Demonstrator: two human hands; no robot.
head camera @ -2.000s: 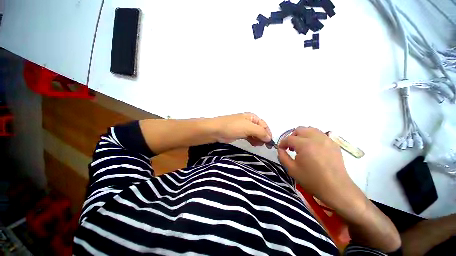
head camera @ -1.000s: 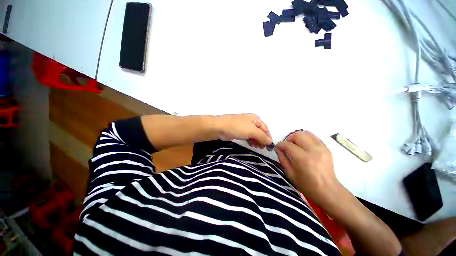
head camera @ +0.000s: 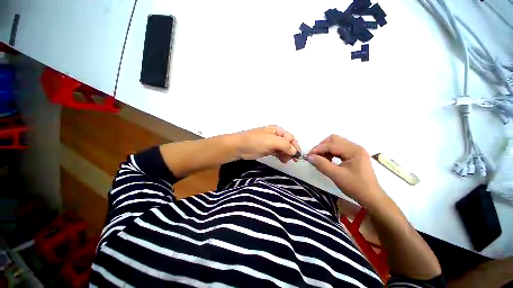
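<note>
My left hand (head camera: 274, 144) and my right hand (head camera: 343, 159) meet at the table's front edge, close to my body. Between their fingertips is a small dark and pale piece, apparently wire ends (head camera: 304, 156); it is too small to tell clearly, and a black tape piece on it cannot be made out. The fingers hide most of it. A loose pile of black tape pieces (head camera: 351, 23) lies at the top of the table, with a small separate group (head camera: 361, 53) below it.
A smartphone (head camera: 157, 51) lies at left. A yellowish-beige knife handle (head camera: 397, 169) lies right of my right hand. White cables (head camera: 465, 67) with white connectors (head camera: 471, 165), a black case (head camera: 478, 217) and a clear plastic bag (head camera: 502, 177) are at right. Another person's arm (head camera: 478, 277) shows at lower right.
The right fingers have opened out and shifted slightly, and the dark loop of wire seen above them earlier no longer shows. The camera view has shifted a little. The hands remain together.
</note>
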